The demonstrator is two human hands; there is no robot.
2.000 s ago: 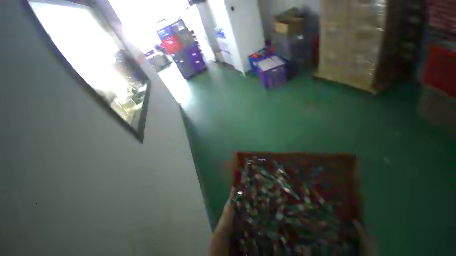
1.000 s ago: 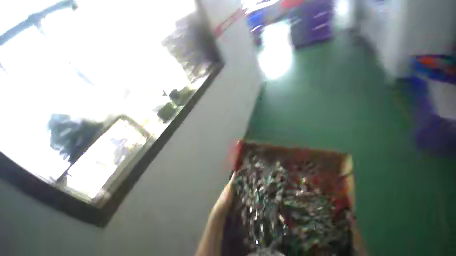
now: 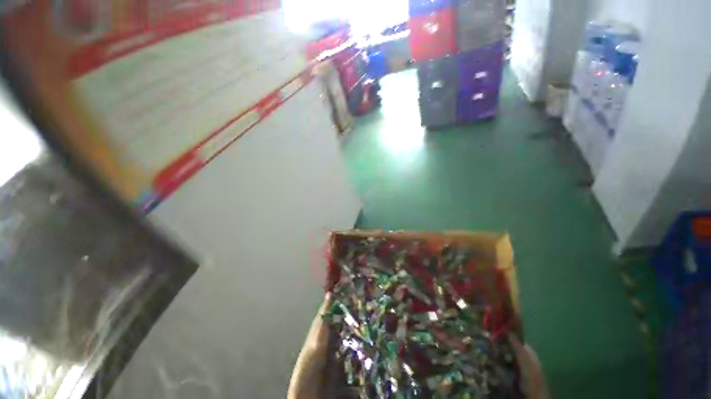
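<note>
A shallow open cardboard tray (image 3: 504,251) is held in front of me at the bottom middle. It is filled with a tangled pile of small green circuit boards (image 3: 390,316) with silver parts, and some red shows among them. My left hand (image 3: 311,358) grips the tray's left side. My right hand (image 3: 532,370) grips its right side. Both hands are cut off by the lower edge, and their fingertips are mostly hidden by the tray. The tray's near edge is out of the picture.
A pale wall with a red-bordered board (image 3: 210,93) and a window (image 3: 47,288) is close on the left. Stacked red, grey and purple crates (image 3: 460,74) stand ahead on the green floor (image 3: 436,179). A white pillar (image 3: 647,117) and a blue crate (image 3: 690,257) are on the right.
The view has moved forward along the wall. The stacked crates are nearer than two seconds ago, and the red-bordered board has come into view. The tray stays held in both hands.
</note>
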